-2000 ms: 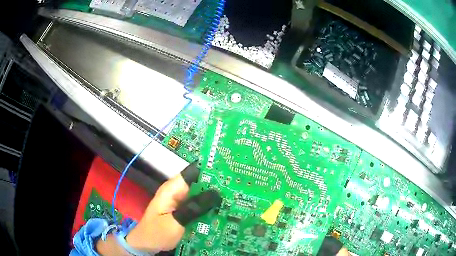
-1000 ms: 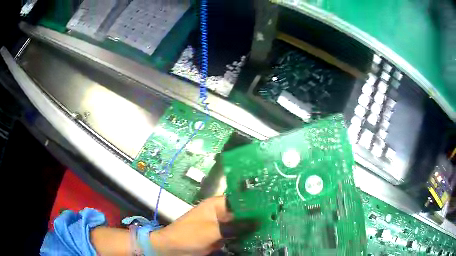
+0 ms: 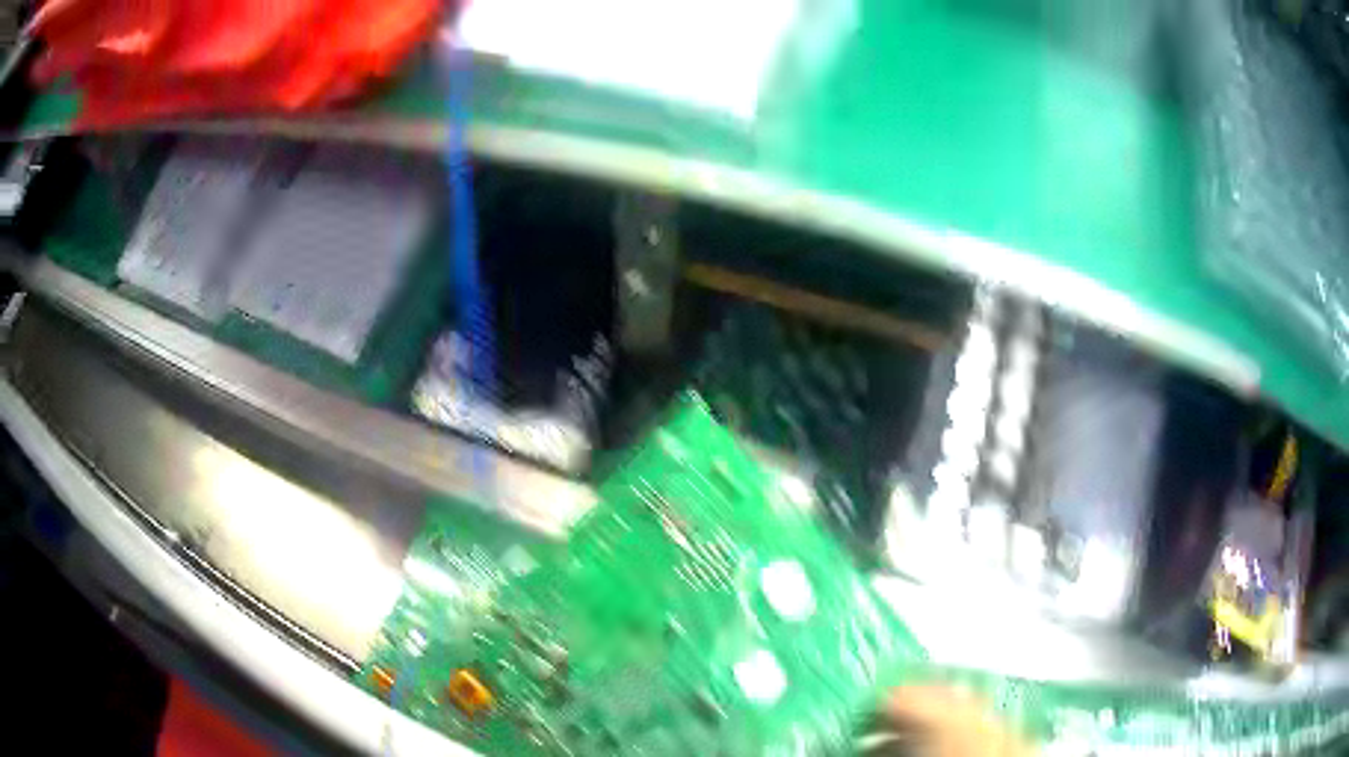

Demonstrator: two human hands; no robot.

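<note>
The view is blurred. A green printed circuit board (image 3: pixel 695 577) is raised and tilted at the lower middle, its face with two white circles showing. My right hand (image 3: pixel 947 725) is cut off by the bottom edge and blurred; it is at the board's lower right edge and appears to grip it. The fingers cannot be made out. My left hand is out of the picture. Another board (image 3: pixel 444 577) lies on the conveyor behind and to the left of the raised one.
Metal conveyor rails (image 3: pixel 163 547) curve along the left. Behind them are grey trays (image 3: pixel 318 259), a bin with white parts (image 3: pixel 511 422), a bin with dark parts (image 3: pixel 784 370) and a tray of silvery blocks (image 3: pixel 984 429). A red bundle (image 3: pixel 237 52) lies on the green upper shelf (image 3: pixel 947 133).
The camera view has shifted up, bringing the upper shelf into sight. The held board has turned and appears further left. My left hand has left the picture; my right hand shows at the board's edge.
</note>
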